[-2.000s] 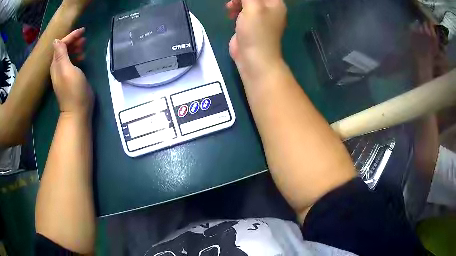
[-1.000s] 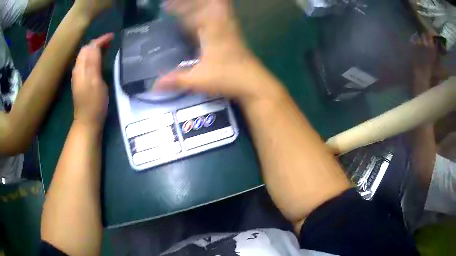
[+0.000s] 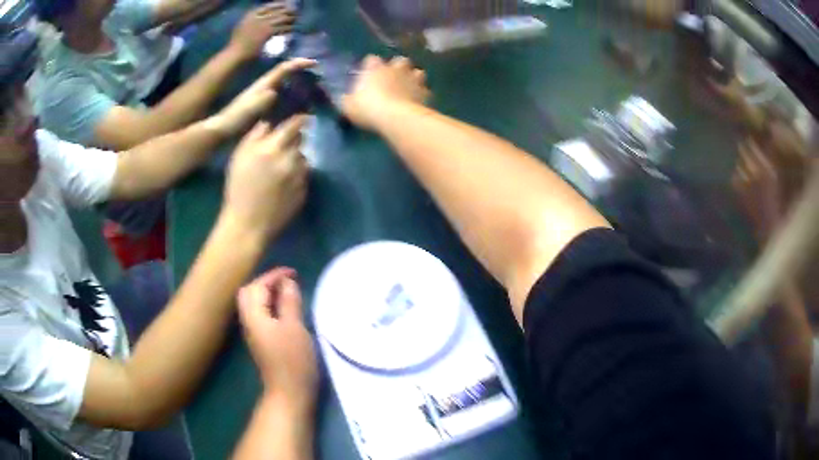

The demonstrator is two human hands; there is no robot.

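Note:
The white scale (image 3: 422,395) lies on the dark green table, its round plate (image 3: 391,305) bare except for a dark scribble. My left hand (image 3: 283,328) is left of the plate, loosely curled, with nothing seen in it. My right hand (image 3: 388,90) is stretched far forward, its fingers beside a blurred dark object (image 3: 303,94). Whether it touches or holds anything cannot be told. No black box shows on the scale.
A person at left in a white shirt (image 3: 54,260) has both hands (image 3: 268,175) near the dark object. Another person (image 3: 117,63) sits beyond. White blurred packs (image 3: 584,166) and dark items lie at right, with a pale pole (image 3: 763,278) and other people's arms.
The black box is gone from the scale plate. My right hand has moved from the box to far forward. The view has shifted, showing more of the far table and the people at left.

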